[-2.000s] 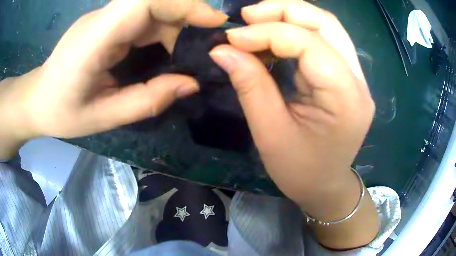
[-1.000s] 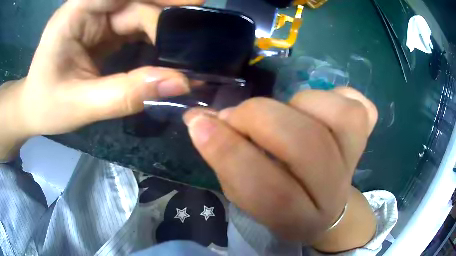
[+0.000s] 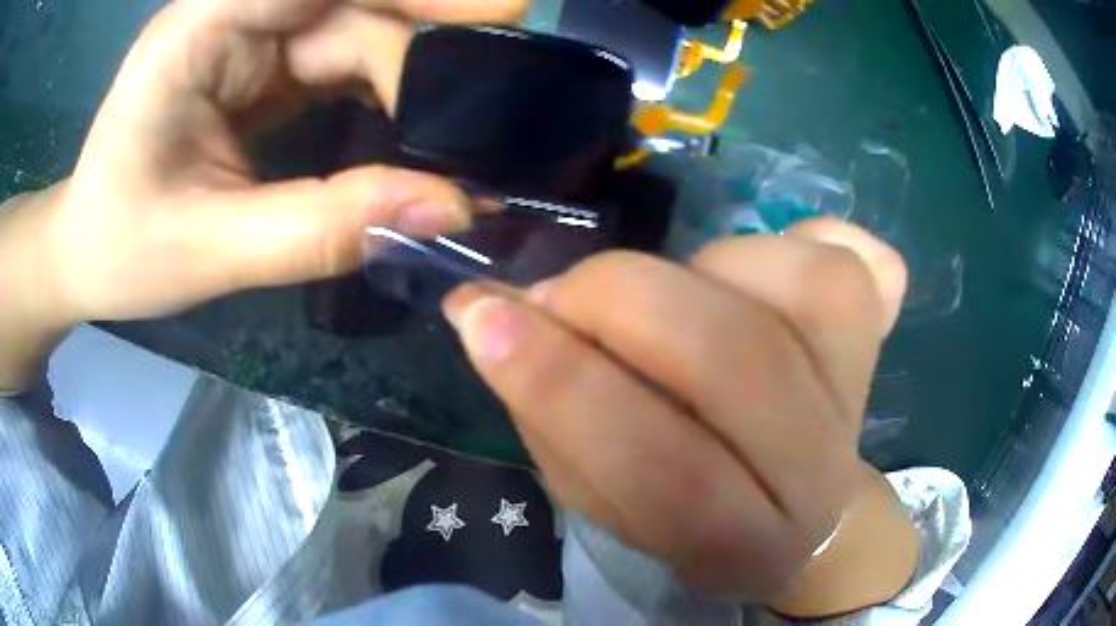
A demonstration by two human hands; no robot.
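Observation:
A glossy black display module (image 3: 514, 110) with an orange flex cable (image 3: 691, 119) at its right edge is held by my left hand (image 3: 245, 159), fingers at its top edge and thumb at its lower left. My right hand (image 3: 698, 391) is below and right of the screen, its thumb and index finger pinching a clear film (image 3: 428, 259) that shows white shine lines below the screen. Whether the film still touches the screen is unclear. A dark flat block lies on the mat beneath, largely hidden by my hands and the module.
Another bluish-grey screen (image 3: 624, 34) with orange tails (image 3: 765, 15) lies behind. Clear film pieces (image 3: 796, 184) with teal tabs lie right of the work on the green mat (image 3: 930, 294). Dark tweezers (image 3: 961, 98) and a white scrap (image 3: 1026, 92) lie far right.
Two seconds ago both hands' fingertips met over the module. My right hand has since moved down, drawing film below the screen. Over the last second the module shifted slightly right and the film tilted.

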